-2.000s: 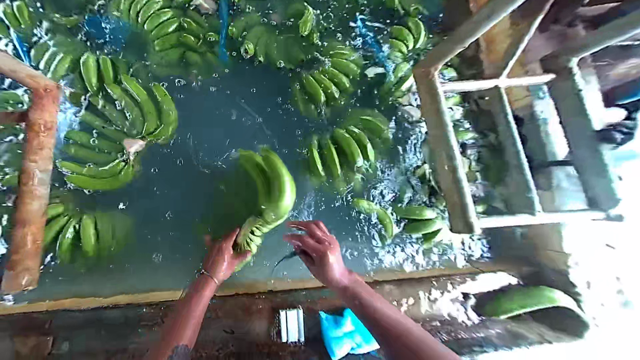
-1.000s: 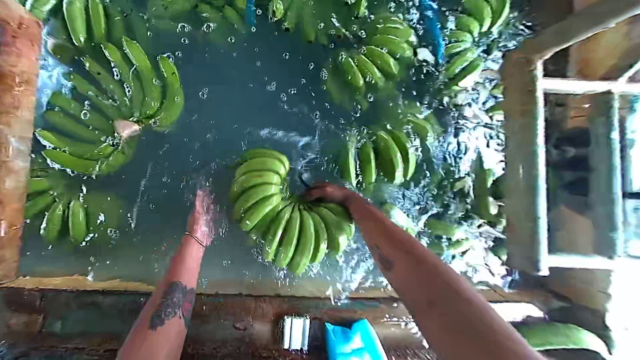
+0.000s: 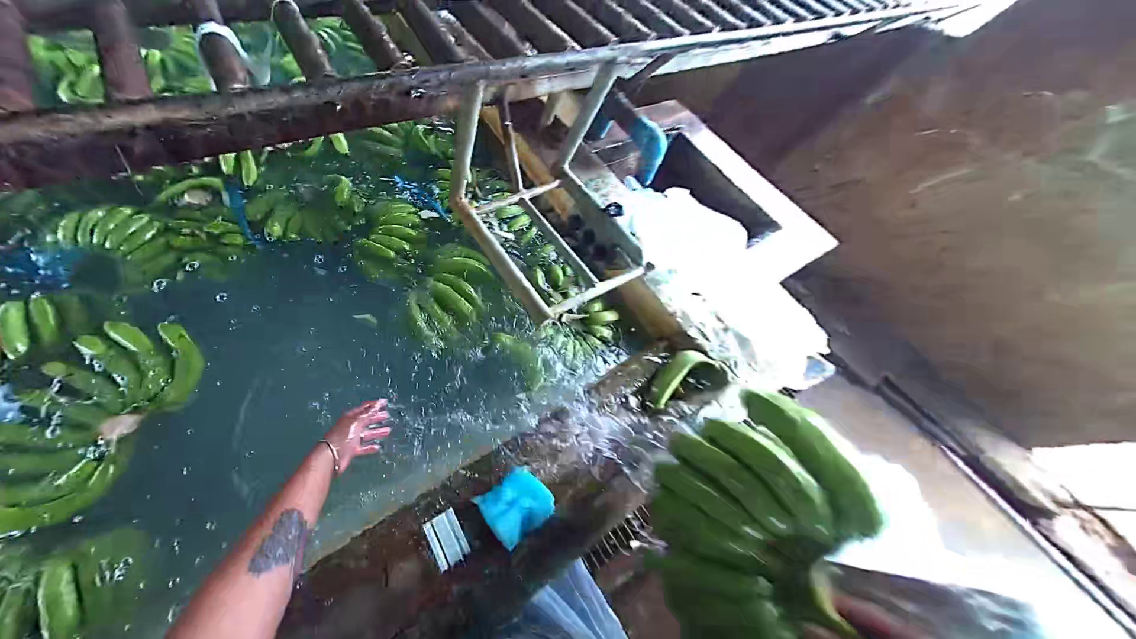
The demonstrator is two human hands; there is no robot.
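A cluster of green bananas [image 3: 754,497] is lifted out at the lower right, blurred and dripping. My right hand [image 3: 865,617] is on its stem end at the bottom edge, mostly hidden. Over the water, my left hand [image 3: 358,433] has its fingers spread and holds nothing. Further banana clusters float at the left [image 3: 124,382] and beyond my left hand [image 3: 448,293].
The tank's near ledge [image 3: 373,541] carries a light blue plastic bag [image 3: 516,508] and a pale ribbed object [image 3: 446,539]. A metal frame [image 3: 501,248] stands at the far right corner. A slatted rack [image 3: 373,84] crosses behind. One banana [image 3: 679,373] lies near the corner.
My right hand has carried the banana cluster out of the water to the right, past the ledge. My left hand is now raised over the water. The view has swung right.
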